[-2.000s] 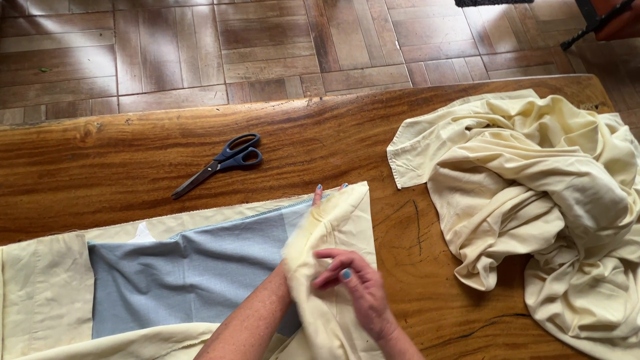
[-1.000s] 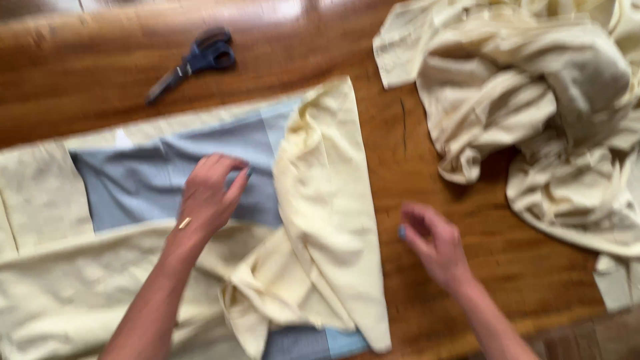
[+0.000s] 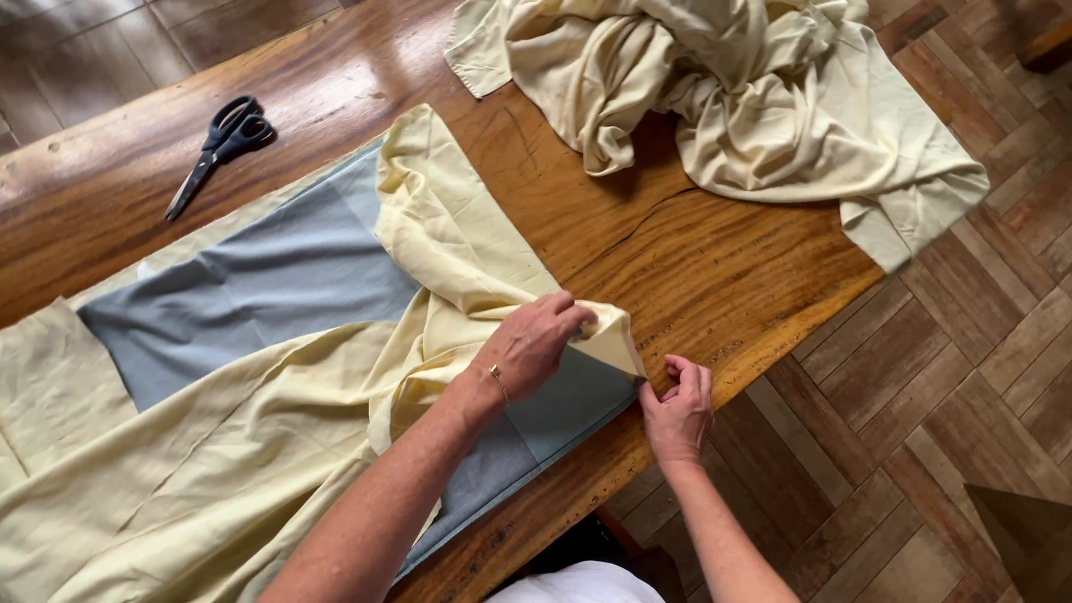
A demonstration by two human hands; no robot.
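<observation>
Pale yellow fabric (image 3: 226, 444) lies in folds over blue-grey fabric (image 3: 268, 280) on a wooden table. My left hand (image 3: 532, 343), with a thin bracelet at the wrist, grips a fold of the yellow cloth near its right end. The corner there is turned back, and the blue fabric shows beneath. At that corner, by the table's near edge, my right hand (image 3: 680, 410) pinches the cloth between thumb and fingers. Both hands' fingertips are partly hidden. Dark-handled scissors (image 3: 219, 146) rest on the wood beyond the fabric, blades slightly apart.
A crumpled heap of pale yellow fabric (image 3: 754, 126) covers the far right of the wooden table (image 3: 620, 218), one end reaching the right edge. A crack runs through the wood between the two cloths. Patterned floor tiles (image 3: 913, 394) lie beyond the table's edge.
Both hands were apart from each other and off the corner one second ago; now they are at the near right corner of the cloth, gripping it. The view has turned and shifted.
</observation>
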